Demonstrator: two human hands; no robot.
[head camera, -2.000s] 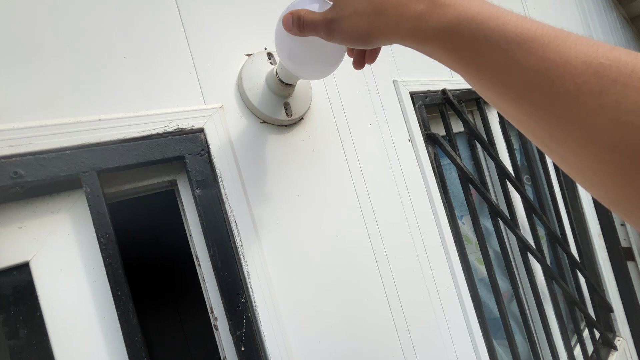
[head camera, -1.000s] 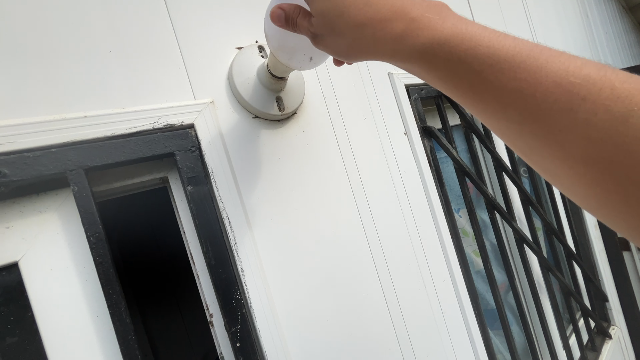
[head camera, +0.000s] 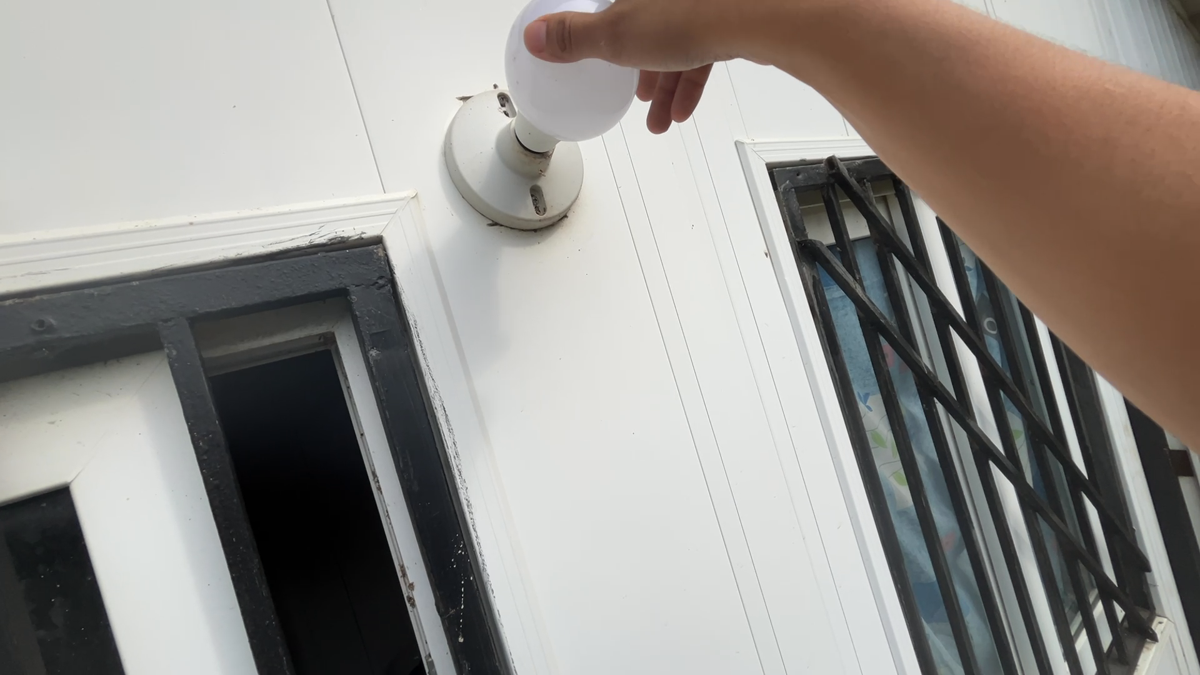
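Observation:
My right hand (head camera: 647, 47) reaches in from the upper right and grips a round white light bulb (head camera: 572, 89), the thumb on its near side and several fingertips showing past its right side. The bulb's base sits at the mouth of a white lamp holder (head camera: 514, 161), a round fixture on the white wall with slots in its rim. Whether the base turns in the socket cannot be told. The top of the bulb is cut off by the view's edge. My left hand is not in view.
Below left stands a dark metal frame (head camera: 375, 323) with white trim around a partly open white door or window. To the right, black metal bars (head camera: 937, 394) stick out over a window with a patterned blue curtain (head camera: 900, 450). White wall panels (head camera: 600, 422) lie between them.
My right hand stays on the bulb at the lamp holder; its fingers, less visible one second ago, now show spread below the palm. The view has shifted slightly.

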